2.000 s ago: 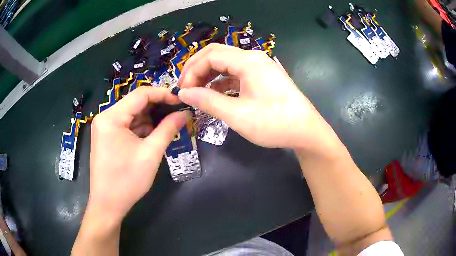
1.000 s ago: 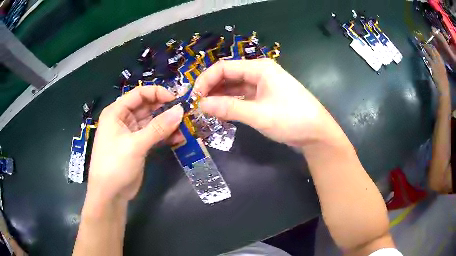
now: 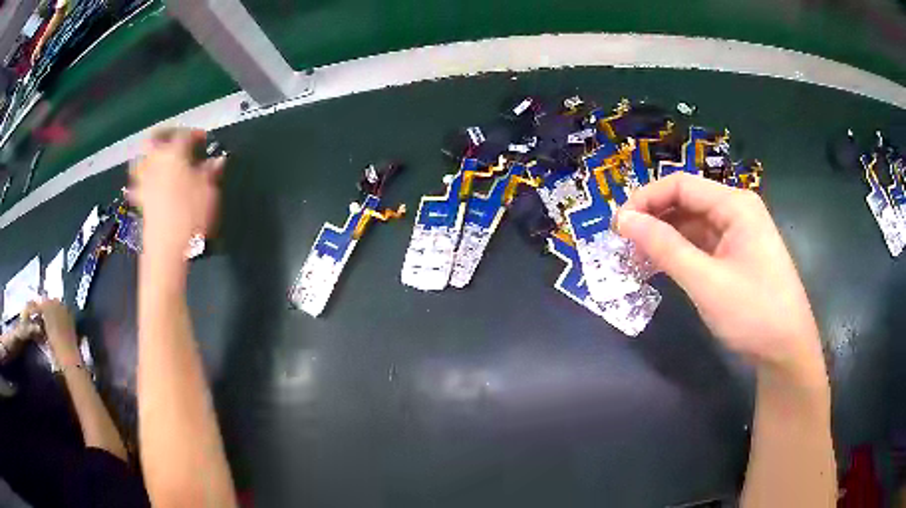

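Note:
My left hand (image 3: 177,193) is blurred and stretched to the far left, over boards near the rail; whether it holds one cannot be told. My right hand (image 3: 730,263) is at the right end of the board pile (image 3: 621,283), thumb and index fingertips together at the upper board's edge; a grip cannot be made out. The pile's boards overlap, blue stepped parts with orange strips and black ends pointing away, silver-white parts toward me. Two overlapping boards (image 3: 430,253) lie left of the pile. A single board (image 3: 323,273) lies further left.
Another person's hands (image 3: 45,332) are at white-faced boards at the lower left. More boards (image 3: 884,218) lie at the far right. A grey metal post (image 3: 243,55) stands behind the pale rail (image 3: 417,64) along the dark green bench.
The view has turned left. My hands have parted: the left has moved far left, the right stays by the pile. The board between my hands is no longer held there.

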